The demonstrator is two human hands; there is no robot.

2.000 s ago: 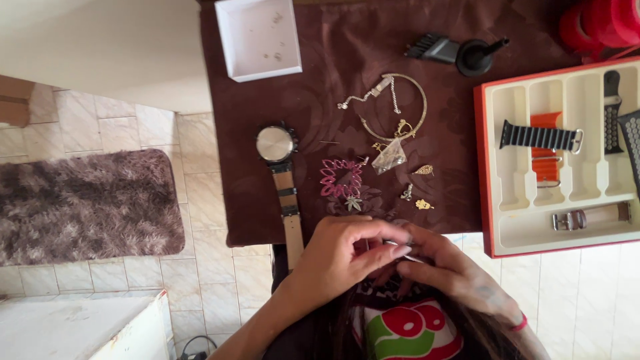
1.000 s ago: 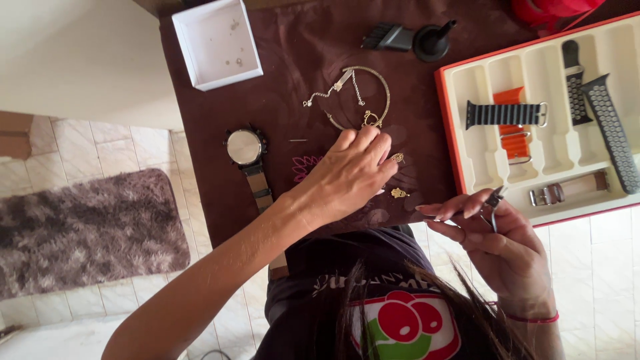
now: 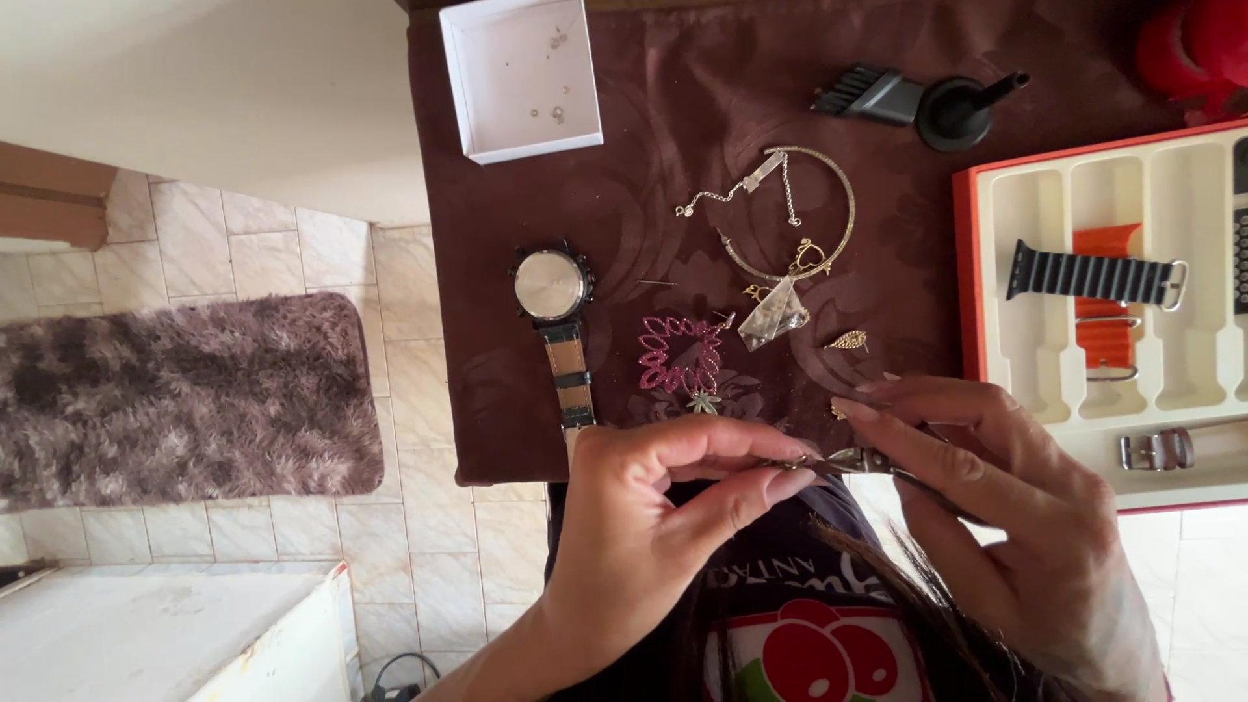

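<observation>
My left hand (image 3: 673, 517) pinches a small metal jewelry piece (image 3: 795, 462) between thumb and fingers, at the cloth's front edge. From the right, my right hand (image 3: 1004, 497) holds small metal pliers (image 3: 863, 460), whose tips meet the piece. Behind the hands lie a pink beaded bracelet (image 3: 651, 363), a silver leaf charm (image 3: 704, 401), a small clear plastic bag (image 3: 772, 314) and a gold drop earring (image 3: 850, 340). A stiff silver necklace or bangle (image 3: 850, 210) with a chain lies farther back, beside a gold heart charm (image 3: 807, 255). A wristwatch (image 3: 551, 285) lies face down at left.
A white box (image 3: 522, 83) with tiny pieces stands at the back left. A black brush attachment (image 3: 877, 95) lies at the back. On the right is a red-edged tray (image 3: 1019, 390) with watch straps (image 3: 1092, 273). A brown cloth (image 3: 624, 195) covers the table.
My left hand, over the jewelry a second ago, has come back to the front edge and now holds a small piece. The pliers in my right hand have moved to meet it.
</observation>
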